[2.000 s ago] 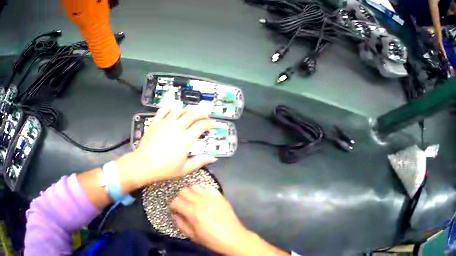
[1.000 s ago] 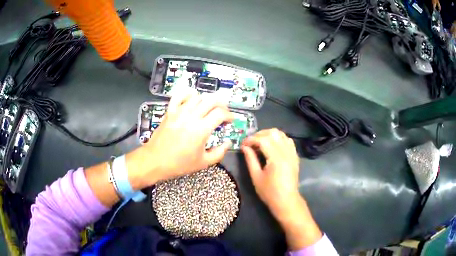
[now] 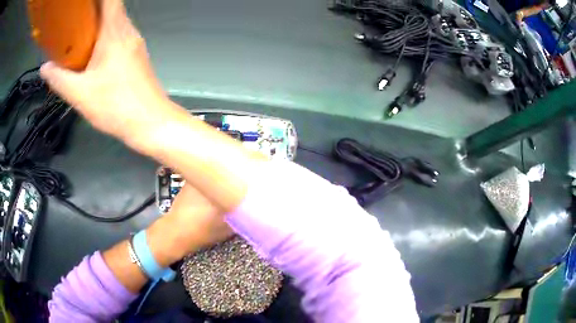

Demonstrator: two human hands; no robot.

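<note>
My right hand (image 3: 114,76) is around the orange electric screwdriver (image 3: 66,31) at the upper left; its tip is not visible. My right forearm crosses over my left hand (image 3: 196,214), which is at the nearer housing half (image 3: 165,189). The left fingers are hidden, so I cannot tell what they hold. The farther housing half (image 3: 276,135) lies behind the forearm, with part of its green and white circuit board showing. A round dish heaped with small silvery screws (image 3: 234,277) is close to my body.
A bundled black cord (image 3: 372,164) lies right of the housings. More housings with boards (image 3: 24,221) and black cords are at the left. Cords and boards (image 3: 404,35) lie on the raised green surface. A green bar (image 3: 524,123) and a bag of screws (image 3: 508,195) are at the right.
My right hand has gone from the screw dish to the near housing's right end, then up left onto the screwdriver. My left hand has stayed over the housings, now largely covered.
</note>
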